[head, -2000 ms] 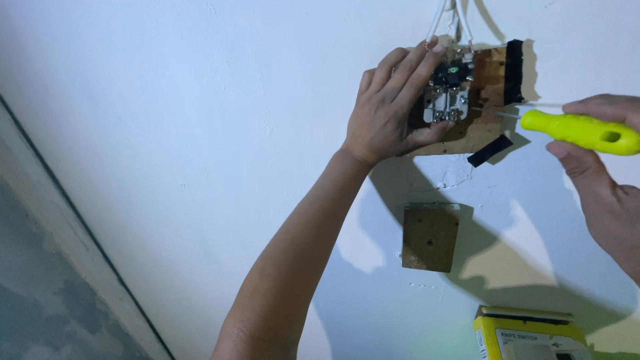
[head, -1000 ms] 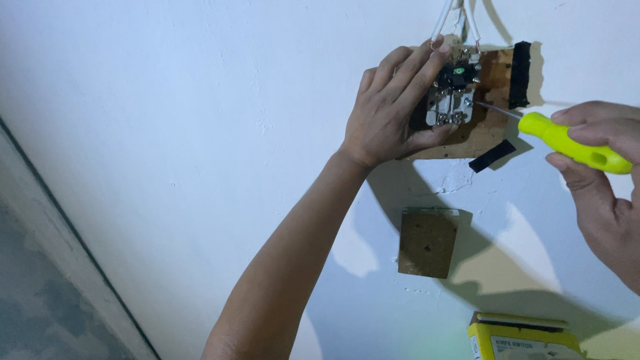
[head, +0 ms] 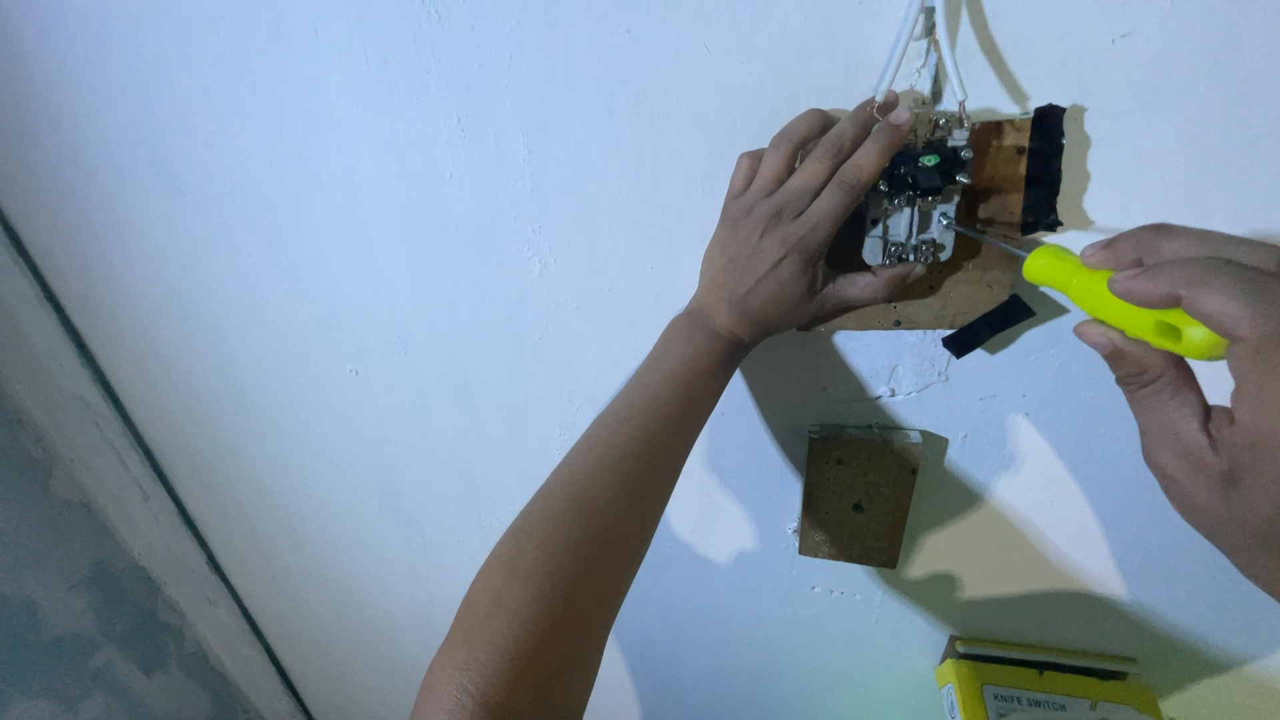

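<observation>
My left hand (head: 790, 225) presses a knife switch with a white base and black middle (head: 915, 190) against a wooden board (head: 985, 270) on the wall, its fingers along the switch's left side and its thumb at the lower edge. In my right hand (head: 1190, 330) is a screwdriver with a neon yellow handle (head: 1120, 305). The screwdriver's tip meets a screw (head: 945, 220) on the right half of the base. Two white wires (head: 950, 65) with bare copper ends come down to the top of the switch. Black tape (head: 1044, 170) covers the board's right edge.
A strip of black tape (head: 988, 326) hangs at the board's lower edge. Below, a smaller brown wooden block (head: 860, 500) is on the wall. A yellow knife switch box (head: 1050, 690) is at the bottom right. A dark line and grey surface run along the lower left.
The screwdriver has tilted, its handle now sloping down to the right, and its tip has moved left onto the screw. My left hand has stayed on the switch.
</observation>
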